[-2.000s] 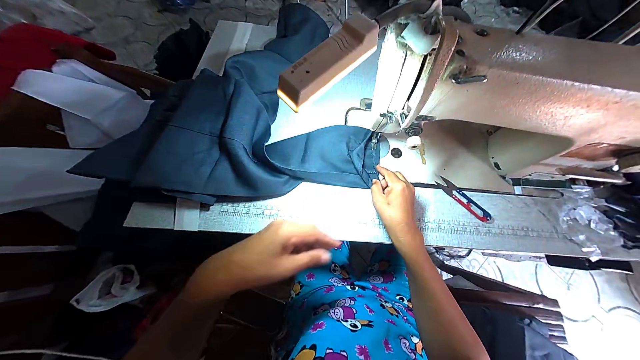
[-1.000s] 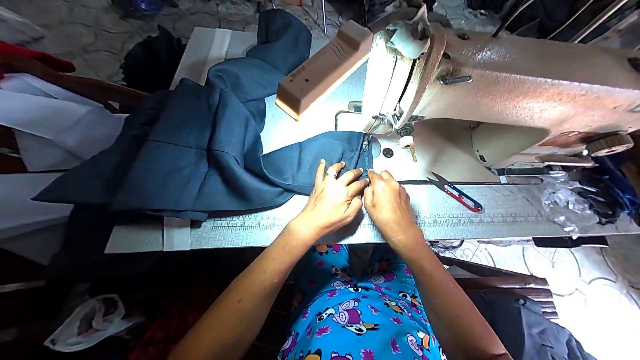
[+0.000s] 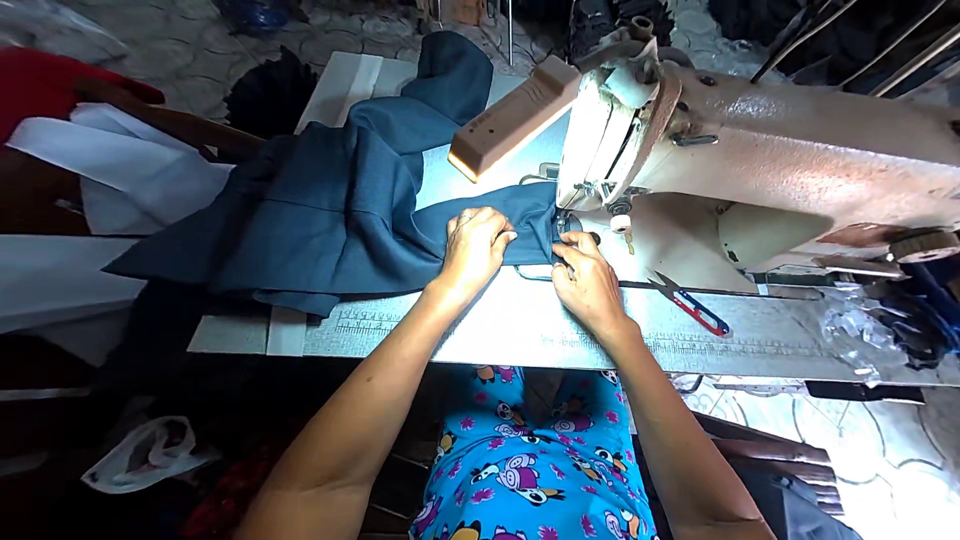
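Dark blue-grey cloth point(image 3: 300, 217) lies in folds over the left of the sewing table, one end running under the needle area of an industrial sewing machine point(image 3: 787, 142). My left hand point(image 3: 478, 244) rests on this cloth left of the presser foot point(image 3: 562, 220), fingers curled on a fold. Close to the foot, my right hand point(image 3: 586, 281) pinches the edge of the cloth between thumb and fingers. A thin loop of dark trim or cord shows below the cloth between my hands. The needle tip is hard to make out.
Thread snips point(image 3: 690, 304) with red and blue handles lie right of my right hand. A lamp point(image 3: 516, 116) hangs over the cloth. Clear plastic point(image 3: 862, 330) sits at the table's right. White cloth point(image 3: 127, 165) is at the left, and a printed ruler strip point(image 3: 367, 322) runs along the front edge.
Two seconds ago my left hand was raised off the cloth near the table's front edge; it came onto the cloth. Since one second ago it has shifted slightly left, away from my right hand.
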